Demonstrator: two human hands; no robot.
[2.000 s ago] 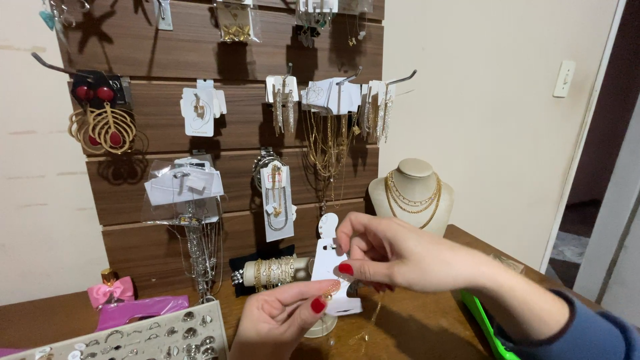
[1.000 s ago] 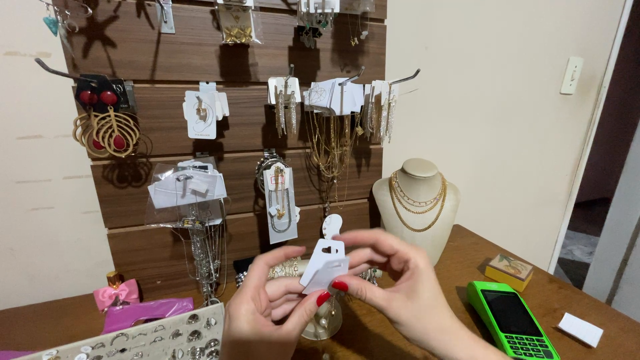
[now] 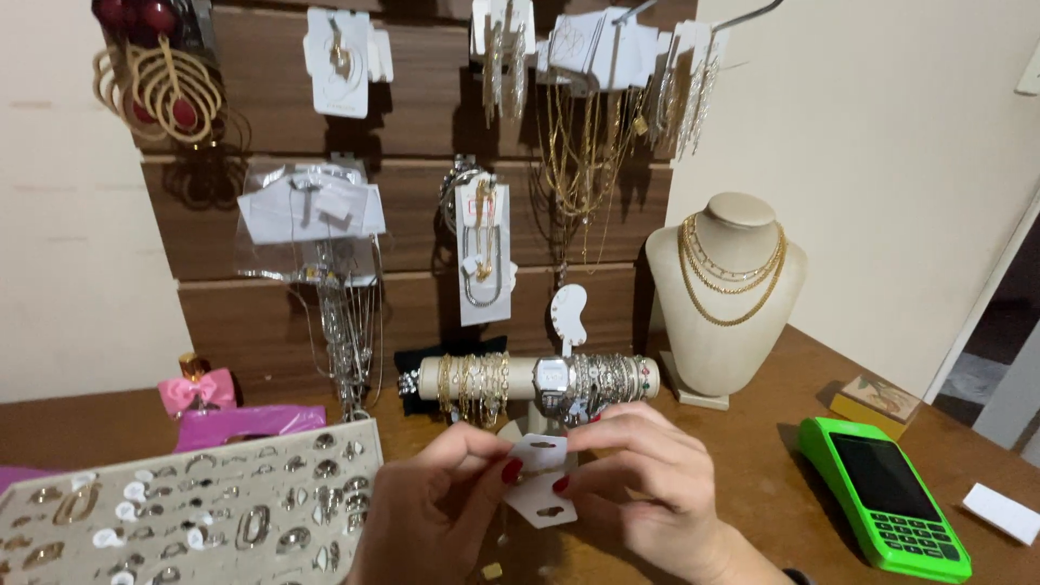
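A white jewelry card (image 3: 546, 497) with punched hanging slots is between my two hands, its two parts spread at a fold, with a thin gold chain at its middle. My left hand (image 3: 451, 496) pinches its left edge between thumb and fingers. Its right edge is gripped by my right hand (image 3: 650, 487). A small gold-colored piece (image 3: 492, 570) shows below the card near the table; whether it hangs from the chain is unclear. Just behind my hands, a padded bracelet bar (image 3: 520, 378) carries gold and silver bracelets and a silver watch (image 3: 554, 382).
A ring tray (image 3: 370, 463) lies left, near a purple plastic bag (image 3: 252, 422). At right are a necklace bust (image 3: 731, 341), a green card terminal (image 3: 886, 496), a small box (image 3: 877, 404) and a white card (image 3: 1001, 513). Necklaces and earrings hang on the slatted wood panel (image 3: 422, 114) behind.
My hands have come together around the card, which was folded closer a second ago and is now spread. The view has moved nearer and tilted down.
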